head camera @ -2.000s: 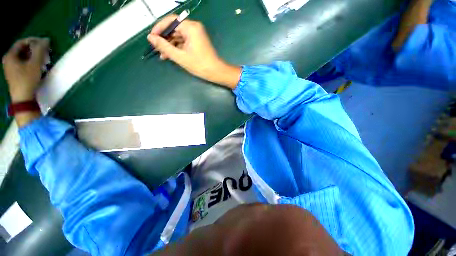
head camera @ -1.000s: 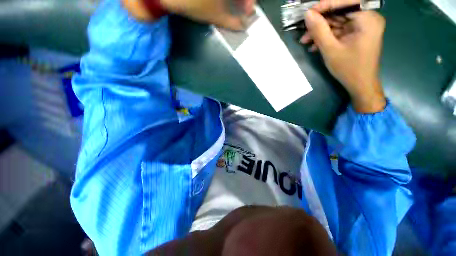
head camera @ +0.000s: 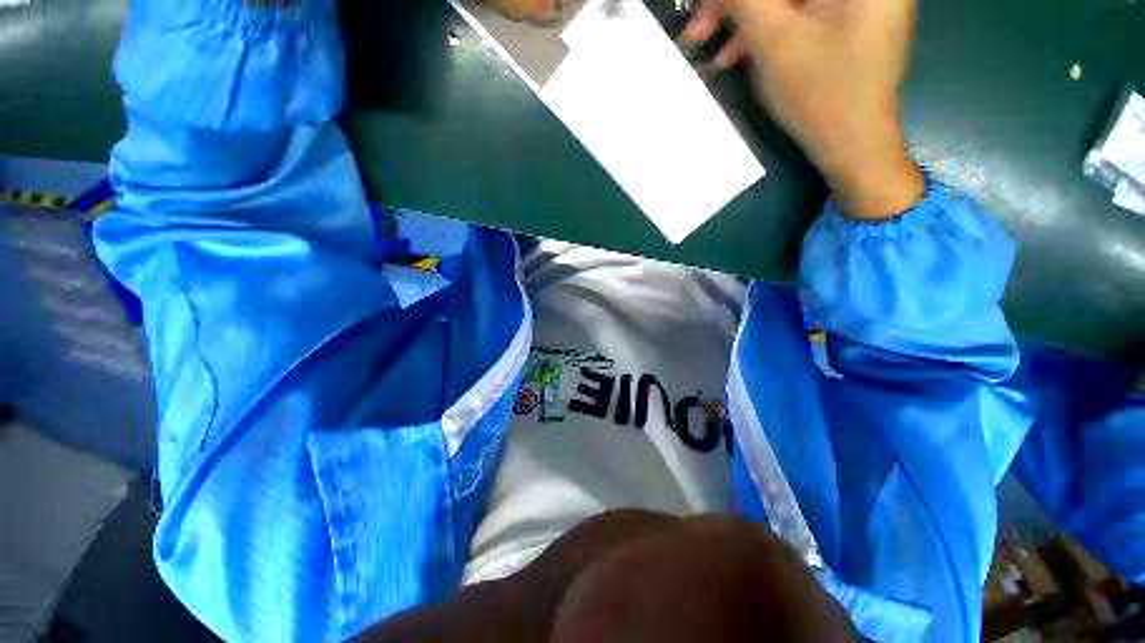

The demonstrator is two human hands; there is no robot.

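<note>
A long white strip [head camera: 659, 126] with a stepped grey-beige part [head camera: 525, 48] at its upper end lies slanted on the dark green bench; its top is cut off by the frame. Fingertips of my left hand [head camera: 527, 9] show over the grey-beige part at the top edge; the rest of that hand is out of the picture. My right hand [head camera: 822, 88] is just right of the strip, blurred and cut off at the top, with fingers bent towards the strip's upper end. What either hand holds cannot be made out.
A shiny clear bag with white sheets [head camera: 1120, 151] lies at the bench's right side. A tiny pale speck [head camera: 1075, 70] lies left of and above it. Another person's blue sleeve [head camera: 1105, 465] shows at the lower right. Yellow-black floor tape [head camera: 35, 199] is at the left.
The view has turned and shifted since the first frame. The strip now sits higher in view and steeper. The black pen-like tool seen in my right hand earlier no longer shows. My left hand has mostly left view.
</note>
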